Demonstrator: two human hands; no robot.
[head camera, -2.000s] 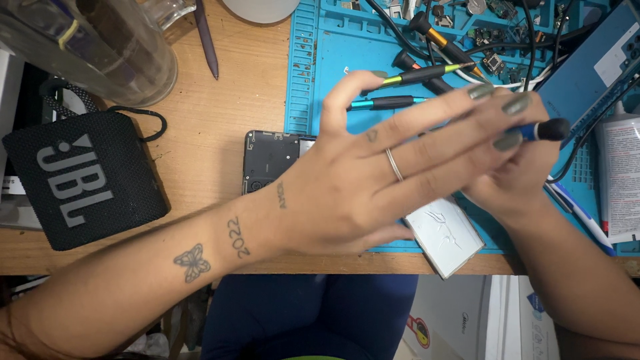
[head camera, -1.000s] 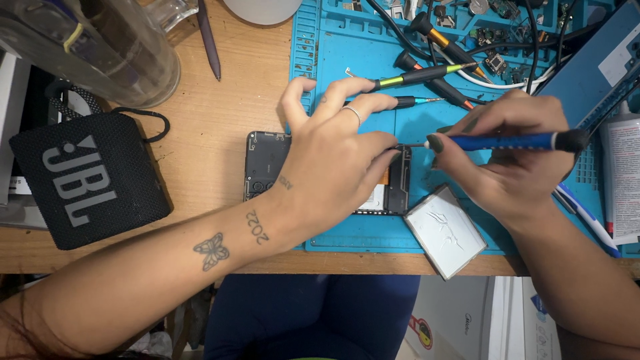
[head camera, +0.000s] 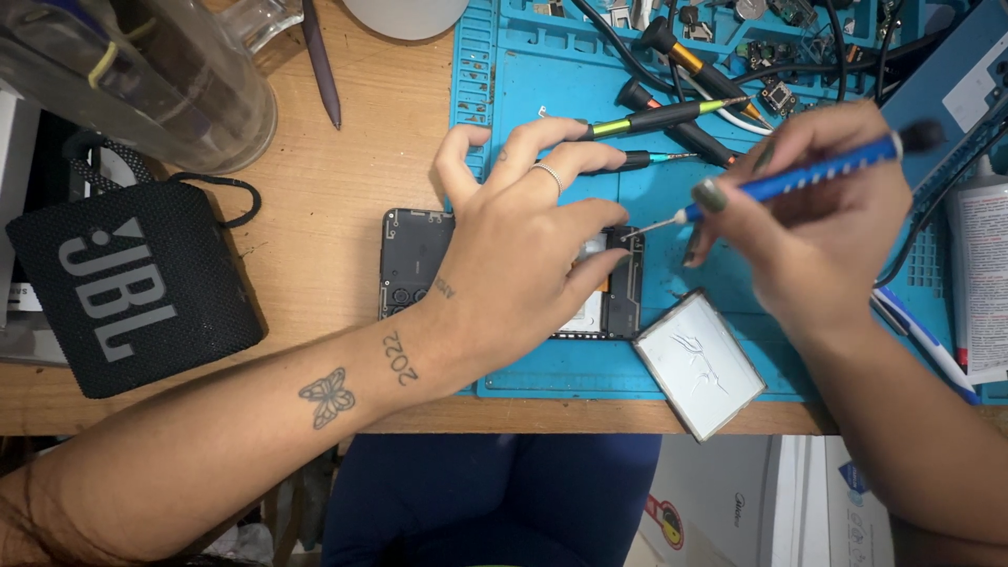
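An opened smartphone (head camera: 626, 291) lies across the wooden table and the blue repair mat, its black inner covers and part of its battery showing. Over its middle rests my left hand (head camera: 520, 236), fingers spread, thumb and forefinger near the phone's right end; the palm hides much of the phone. My right hand (head camera: 819, 213) grips a blue precision screwdriver (head camera: 819, 169), whose thin tip meets the upper right corner of the phone. Whether the tip sits in a screw cannot be told. Beside the phone's lower right corner lies a flat silvery rectangular piece (head camera: 699, 366) with a creased surface.
More screwdrivers (head camera: 661, 118) and black cables lie behind my hands, near mat compartments (head camera: 732, 35) of small parts. A JBL speaker (head camera: 134, 283), a glass mug (head camera: 197, 87) and a dark pen (head camera: 321, 67) are at left. A white tube (head camera: 980, 268) stands at right.
Two seconds ago my hands were together above the mat. My left hand has since come down over the phone, and my right hand has brought the screwdriver's tip to the phone's right end.
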